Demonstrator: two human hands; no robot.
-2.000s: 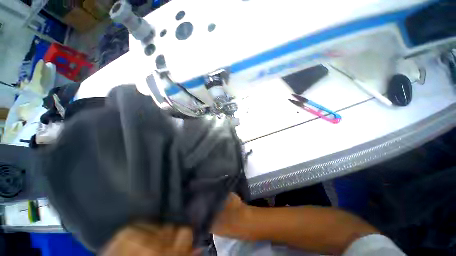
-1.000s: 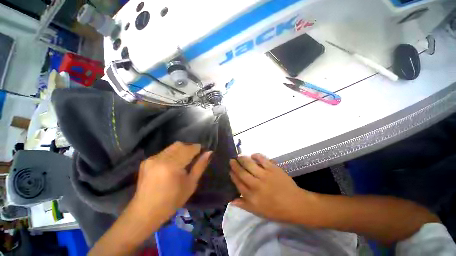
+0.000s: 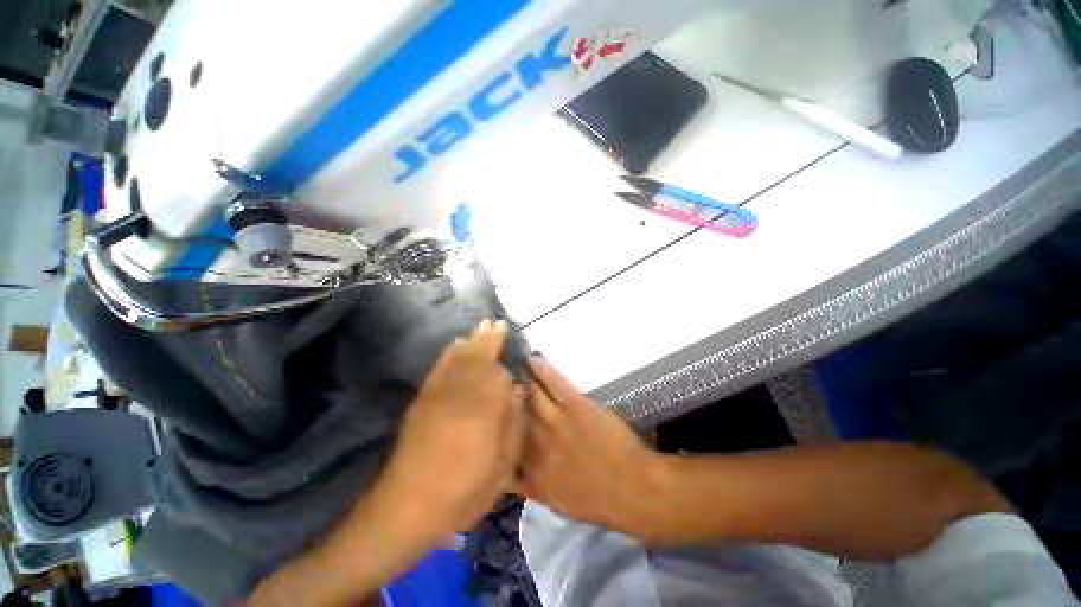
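Note:
The dark grey garment [image 3: 273,415] lies bunched on the table left of my hands, with a yellowish stitch line on it. Its edge runs under the needle area [image 3: 456,267] of the white JACK sewing machine [image 3: 344,119]. My left hand [image 3: 462,415] is closed on the cloth close in front of the needle. My right hand [image 3: 575,445] holds the same garment edge, right beside the left hand. The fingertips partly hide the cloth between them. A thin blue bit shows at the left fingertips; I cannot tell what it is.
Pink and blue thread snips [image 3: 693,211] lie on the white table. Behind them are a black flat pad [image 3: 640,109], a white rod [image 3: 830,119] and a black knob [image 3: 922,104]. A measuring tape [image 3: 759,356] follows the front edge. A grey motor housing [image 3: 83,472] stands at left.
The view has shifted, and the machine head fills more of the left. My hands have come together at the garment edge; a second ago they were apart. The snips have not moved on the table.

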